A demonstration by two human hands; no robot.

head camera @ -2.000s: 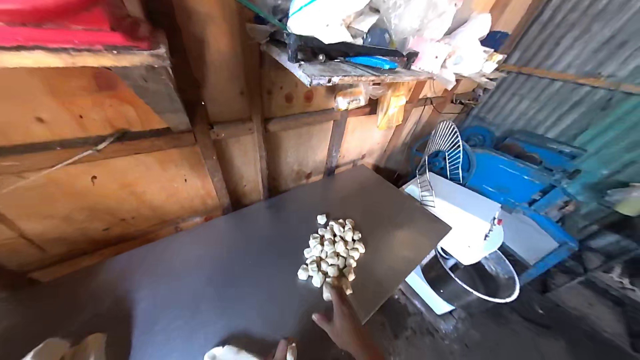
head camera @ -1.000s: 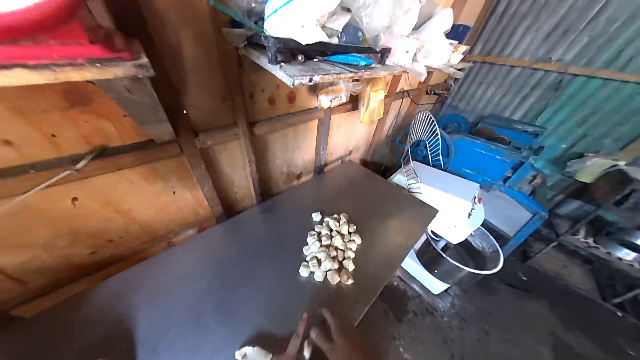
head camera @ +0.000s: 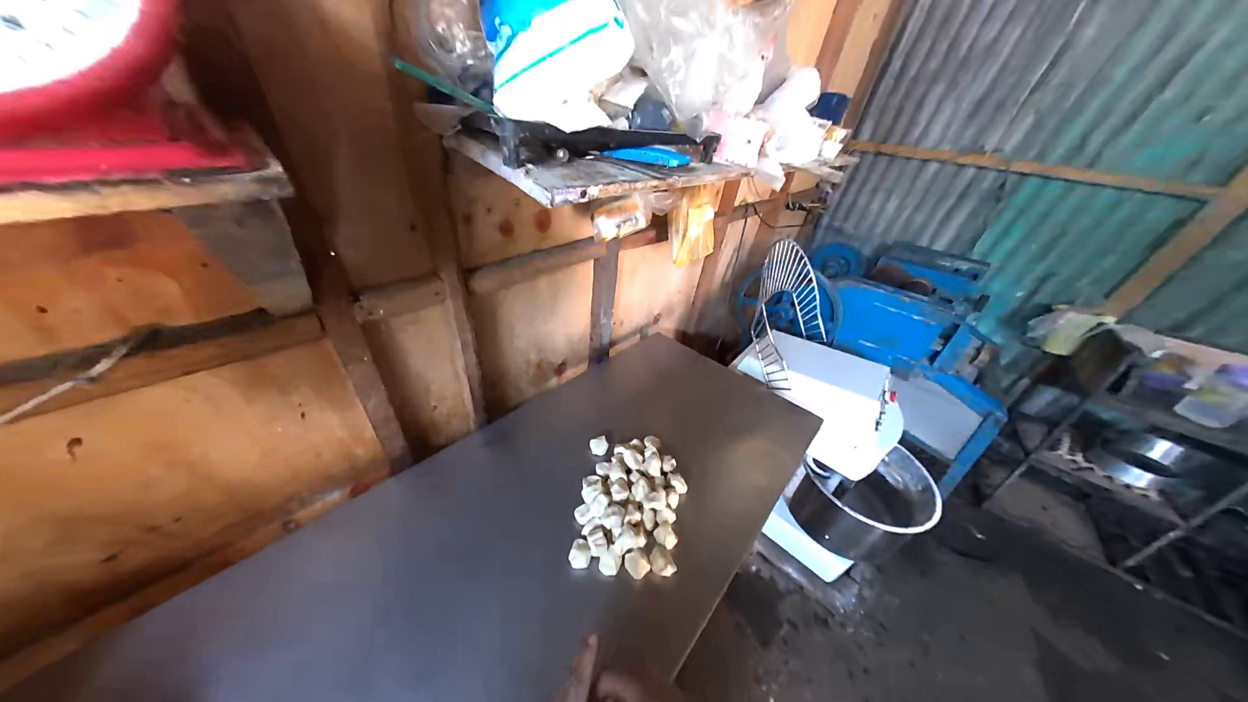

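Observation:
Many small pale dough pieces lie in a loose pile on the smooth dark tabletop, one piece slightly apart at the upper left. Below the pile, at the bottom edge of the view, part of a hand shows, seemingly my right hand, with one finger pointing up. The frame cuts off most of it, so whether it holds anything is hidden. My left hand cannot be made out separately.
A mixer with a metal bowl and raised wire guard stands beyond the table's right end, near a blue machine. Above the table, a cluttered shelf juts from the wooden wall. A red scale sits upper left.
My right hand has drawn back from the pile's near edge to the bottom of the view. The pale dough seen near my hands at the bottom earlier is out of view.

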